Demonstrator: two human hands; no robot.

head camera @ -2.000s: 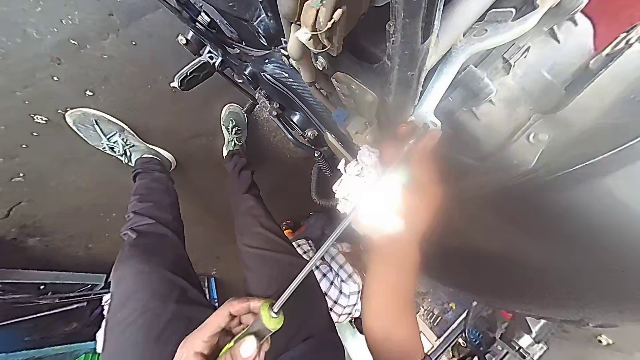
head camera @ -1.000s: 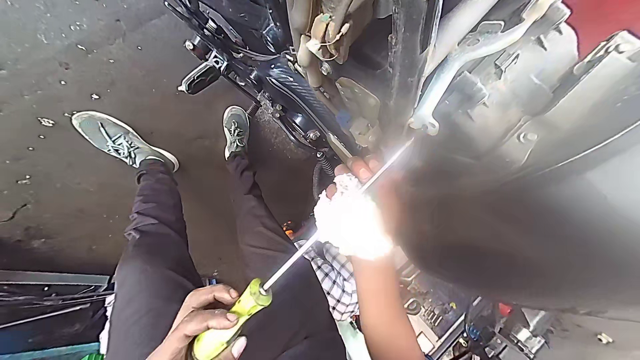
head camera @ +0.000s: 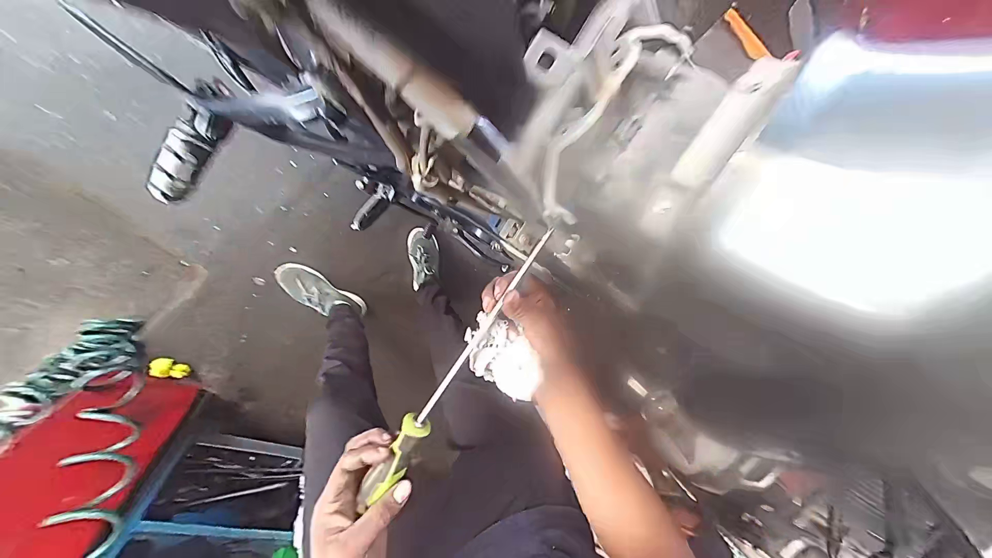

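Note:
A long screwdriver (head camera: 457, 372) with a green and dark handle slants up across the view. My left hand (head camera: 360, 492) grips its handle at the lower centre. Around the upper shaft are the fingers of my right hand (head camera: 535, 310), with a crumpled white rag (head camera: 504, 360) bunched against the palm, partly washed out by glare. The shaft's tip lies at or beside the lower end of a bent metal rod (head camera: 552, 182) on a motorcycle's underside; whether they touch cannot be told.
Motorcycle frame parts and a rubber footpeg (head camera: 182, 159) fill the upper left. A large glossy panel (head camera: 876, 232) takes up the right. At lower left stands a red-topped bench (head camera: 58, 465) with a coiled green hose (head camera: 101, 418). Assorted parts lie at lower right.
The view has swung widely, bringing the red bench into sight. My right hand has come down from beside the metal rod along the shaft; the left still holds the handle.

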